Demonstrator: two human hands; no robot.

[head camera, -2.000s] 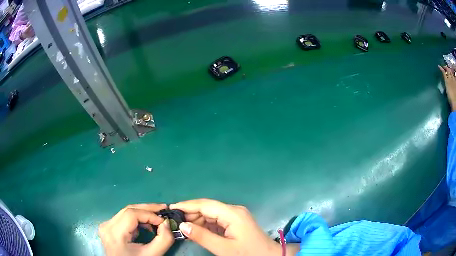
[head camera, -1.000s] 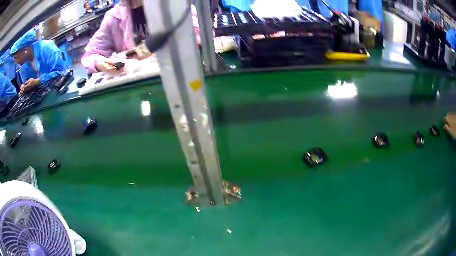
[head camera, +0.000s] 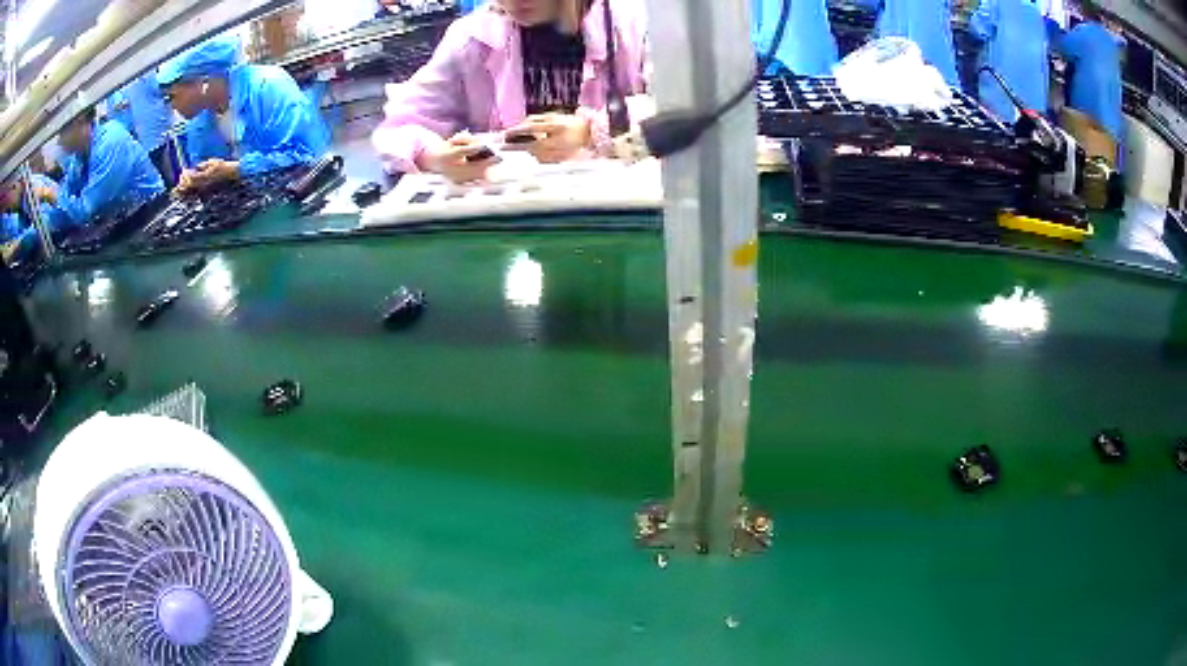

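Neither of my hands is in the picture. A small black housing (head camera: 974,467) with a pale detail inside lies on the green surface (head camera: 521,546) right of the post. Another black housing (head camera: 1109,445) lies farther right, and one more is cut by the right edge. Left of the post, a black housing (head camera: 281,396) lies near the fan and a darker one (head camera: 404,307) lies farther off. Several small black pieces lie at the far left, too small to tell apart.
A grey metal post (head camera: 709,338) stands on a bolted bracket at centre. A white desk fan (head camera: 182,559) stands at lower left. Black stacked trays (head camera: 898,182) are at the far side. A person in pink (head camera: 443,111) and several in blue work opposite.
The view has swung up and left. My two hands, seen with a black housing two seconds ago, are out of the picture. The post now stands near the centre and the whole fan front shows.
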